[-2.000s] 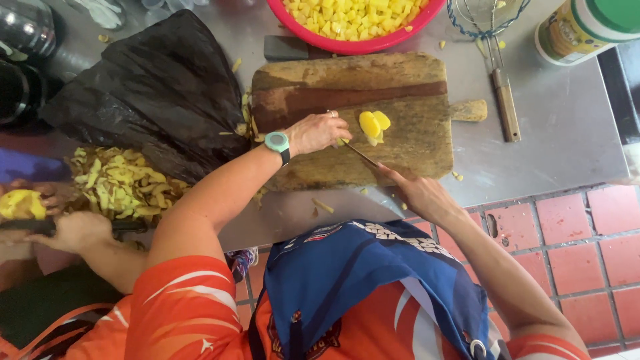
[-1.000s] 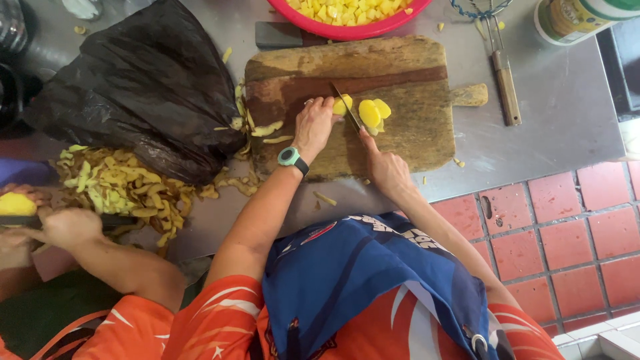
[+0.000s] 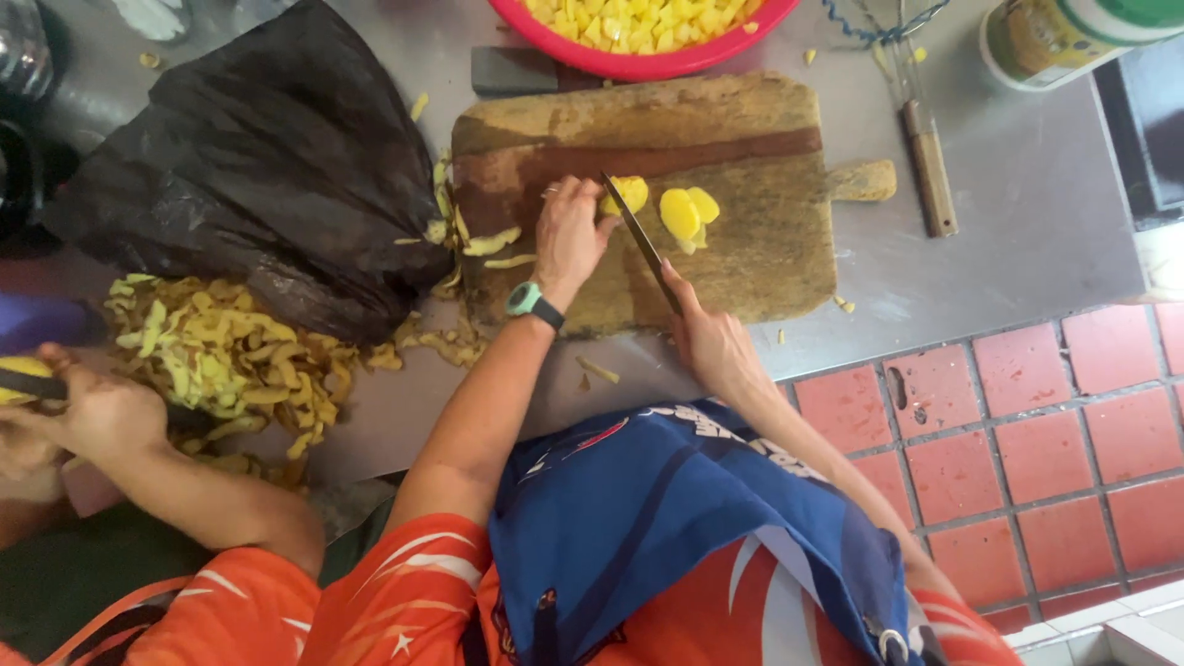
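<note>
My left hand (image 3: 569, 236), with a mint-green watch (image 3: 524, 298) on its wrist, holds a peeled yellow potato piece (image 3: 629, 194) by its left side on the wooden cutting board (image 3: 758, 259). My right hand (image 3: 708, 338) grips a kitchen knife (image 3: 645, 246), whose blade lies across the left part of that piece, tip pointing away from me. Cut potato slices (image 3: 682, 215) rest on the board just right of the blade. Strips of peel (image 3: 492, 242) lie at the board's left edge, left of my left hand.
A pink bowl of diced potato (image 3: 638, 65) and a dark block (image 3: 513, 71) stand beyond the board. At right are a wooden-handled whisk (image 3: 929, 171) and a jar (image 3: 1041, 46). Left are a black plastic bag (image 3: 277, 166), a peel heap (image 3: 231, 361) and a co-worker's hands (image 3: 111, 412).
The knife and both my hands were lower on the board two seconds ago; both have moved up toward its middle. The co-worker's hands have shifted at the left.
</note>
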